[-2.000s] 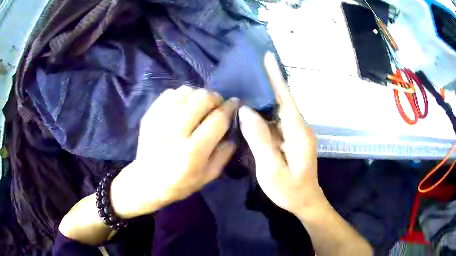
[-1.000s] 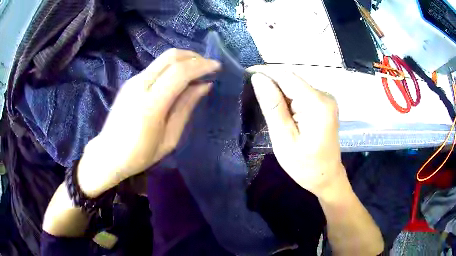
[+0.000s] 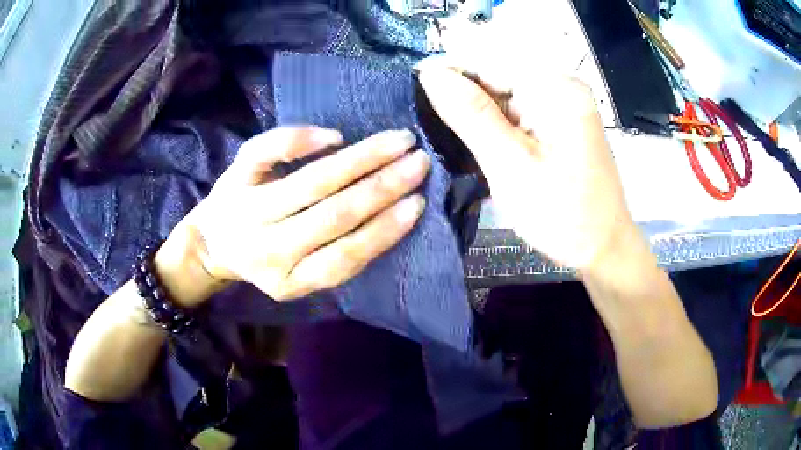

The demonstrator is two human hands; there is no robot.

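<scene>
A navy textured cloth panel [image 3: 422, 264] lies across the middle, its lower end hanging past the table edge toward my lap. My left hand [image 3: 342, 206] lies over the panel with its fingers stretched across it toward the right edge; whether it grips any cloth is hidden. My right hand [image 3: 527, 149] pinches the panel's upper right edge, where black cloth [image 3: 439, 119] shows beside the blue. More navy cloth [image 3: 132, 202] is bunched at the left.
Dark striped lining [image 3: 114, 79] is piled at the left. On the white table [image 3: 544, 39] lie a flat black rectangle [image 3: 619, 61], red-handled scissors [image 3: 733, 163] and a wooden-handled tool [image 3: 659, 39]. A ruled strip [image 3: 703, 246] runs along the front edge. Small metal parts [image 3: 435, 9] show at the top.
The panel has turned and spread flatter under my left hand, whose fingers now reach across it. My right hand has moved up and slightly right, still at the cloth's edge.
</scene>
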